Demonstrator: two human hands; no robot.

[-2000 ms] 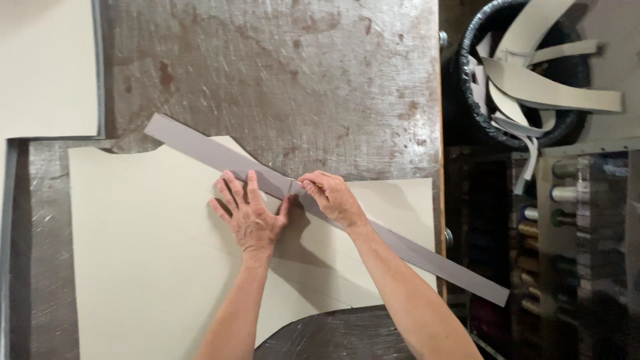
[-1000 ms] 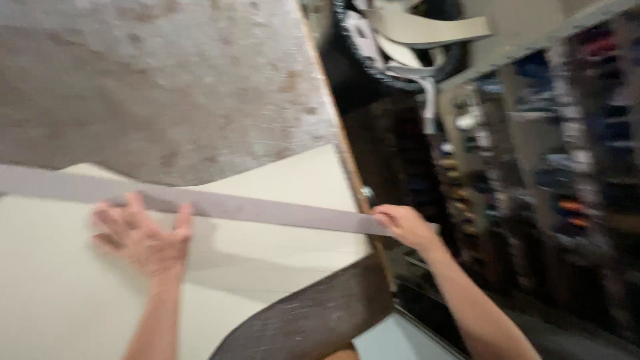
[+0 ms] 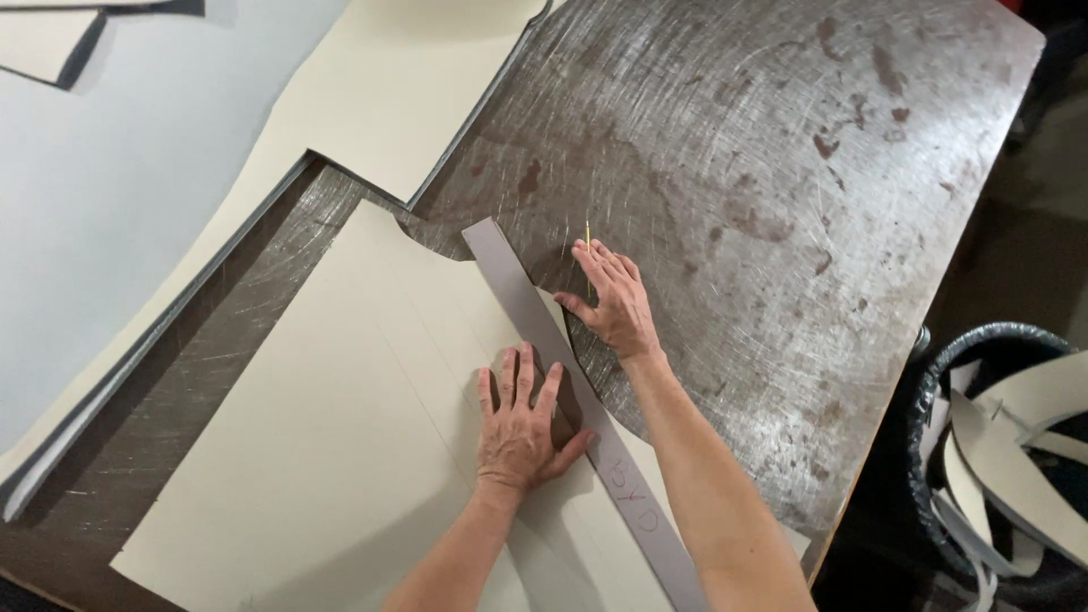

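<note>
A long grey-mauve strip (image 3: 557, 348) with handwritten marks lies diagonally across a cream sheet (image 3: 365, 408) that bears faint ruled lines. My left hand (image 3: 518, 433) lies flat on the sheet with its fingers spread, its thumb resting on the strip's edge. Beyond the strip, my right hand (image 3: 616, 302) is low over the metal tabletop. A thin yellow stick (image 3: 587, 231) runs past its index fingertip towards the thumb; whether the fingers grip it or only touch it cannot be told. The sheet's near end is cut off by the frame.
Another cream piece with dark edges (image 3: 408, 76) lies at the upper left, beside a pale grey sheet (image 3: 144, 187). The scratched metal table (image 3: 748, 212) ends in an edge at the right. Past it stands a black-lined bin (image 3: 922, 459) holding cream offcuts.
My right hand has left the strip's right end and is now over the metal near its far end. My left hand remains by the strip. The view has swung strongly left.
</note>
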